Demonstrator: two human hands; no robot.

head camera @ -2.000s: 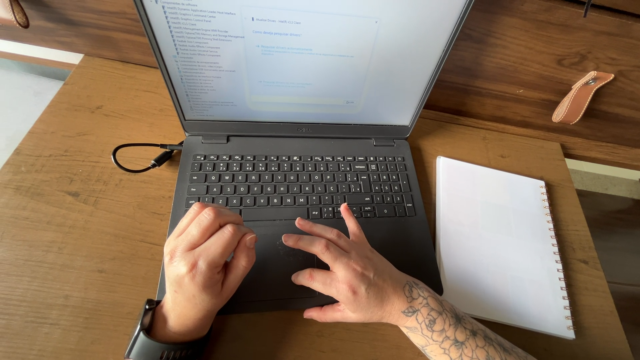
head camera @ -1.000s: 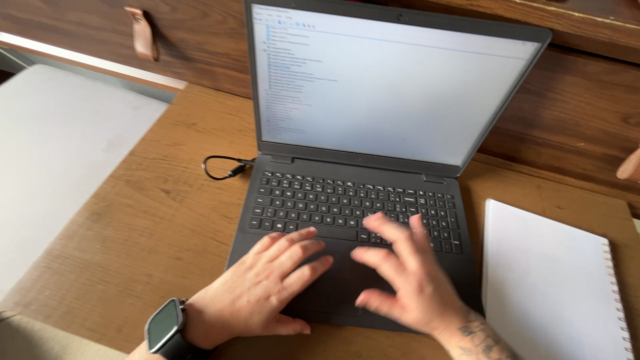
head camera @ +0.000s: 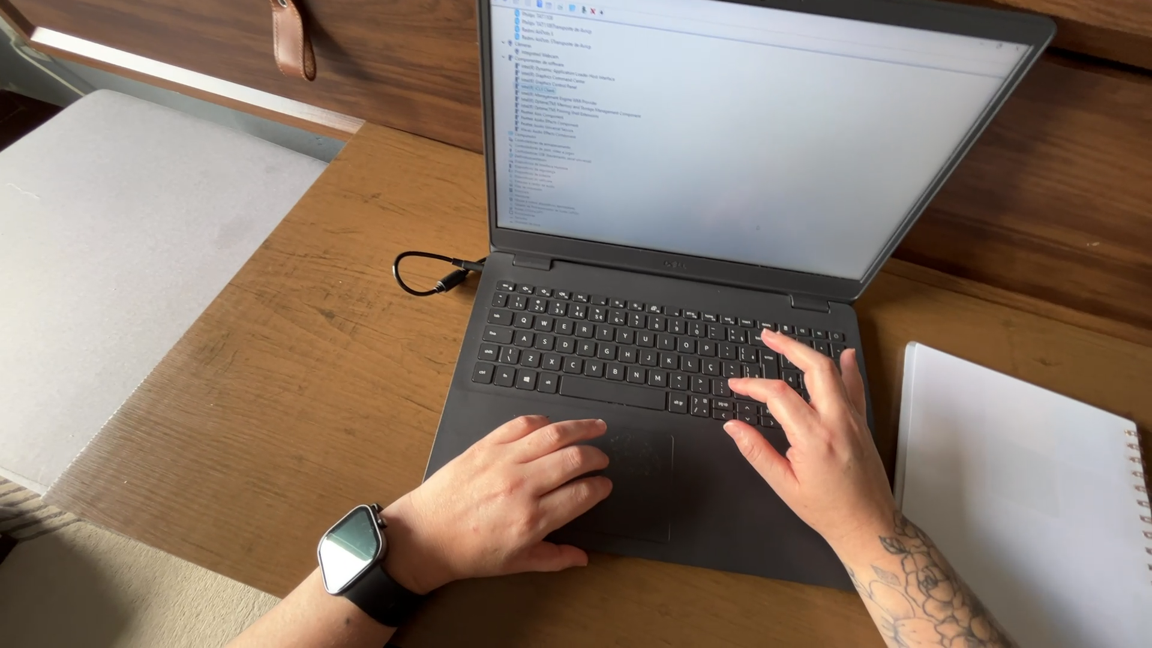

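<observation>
A black Dell laptop (head camera: 765, 531) lies unfolded on a wooden table, its lit screen (head camera: 702, 153) showing a list of small text lines. My left hand (head camera: 522, 504), a smartwatch (head camera: 351, 549) on its wrist, rests on the palm rest with its fingertips at the left edge of the touchpad (head camera: 643, 486). It holds nothing. Over the right part of the keyboard (head camera: 621, 351) is my right hand (head camera: 810, 432), empty, fingers spread, with fingertips at the keys near the enter key and lower. Whether they press any key cannot be told.
A spiral notebook (head camera: 1008, 459) with a blank page lies right of the laptop. A short black cable (head camera: 423, 290) loops out at its left side. Behind stands a wooden panel (head camera: 387, 54) with a leather pull (head camera: 292, 40). A pale grey surface (head camera: 135, 234) lies beyond the table's left edge.
My right hand has moved from over the touchpad area up and right to the keys. My left hand's fingers, curled at first, are now extended. The screen's dialog window has gone. The view has shifted.
</observation>
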